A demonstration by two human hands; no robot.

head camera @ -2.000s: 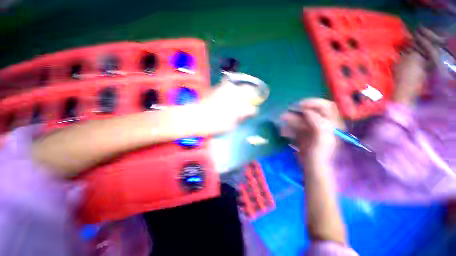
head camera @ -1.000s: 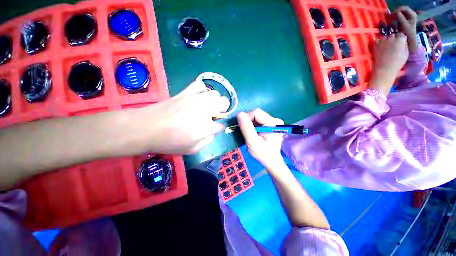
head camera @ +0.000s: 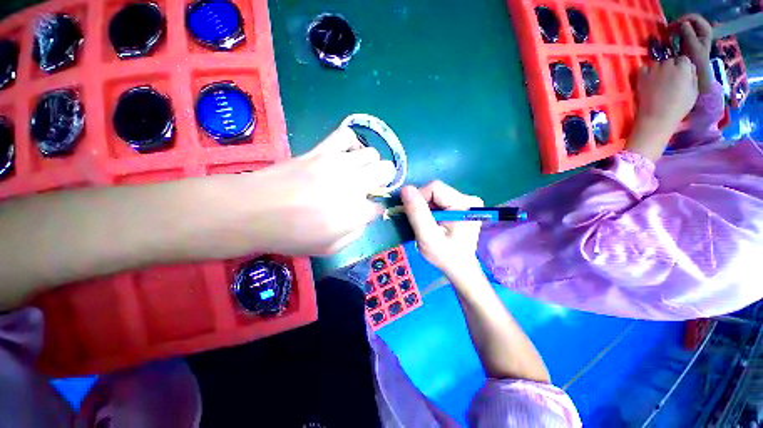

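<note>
My left hand (head camera: 339, 196) reaches in from the left over the tray and holds a cream masking tape roll (head camera: 400, 159) over the green mat. My right hand (head camera: 448, 230) holds a slim blue pen (head camera: 481, 215), its dark end pointing right. A tiny pale tape piece (head camera: 391, 212) shows between the fingertips of both hands. A red-orange component tray (head camera: 167, 313) lies under my left forearm. It holds black watch heads, two lit blue screens (head camera: 225, 111), and one watch head (head camera: 262, 286) with a small lit display at its lower right. My forearm hides part of the tray.
A loose dark watch head (head camera: 333, 39) lies on the green mat (head camera: 452, 84). A neighbouring person in pink striped clothing (head camera: 619, 234) works at another red tray (head camera: 548, 138) on the right. A lower red tray (head camera: 391, 288) with watch heads shows below the bench edge.
Since two seconds ago, both hands have come together at the tape roll, and the view has shifted. Over the last second, the hands have barely moved.
</note>
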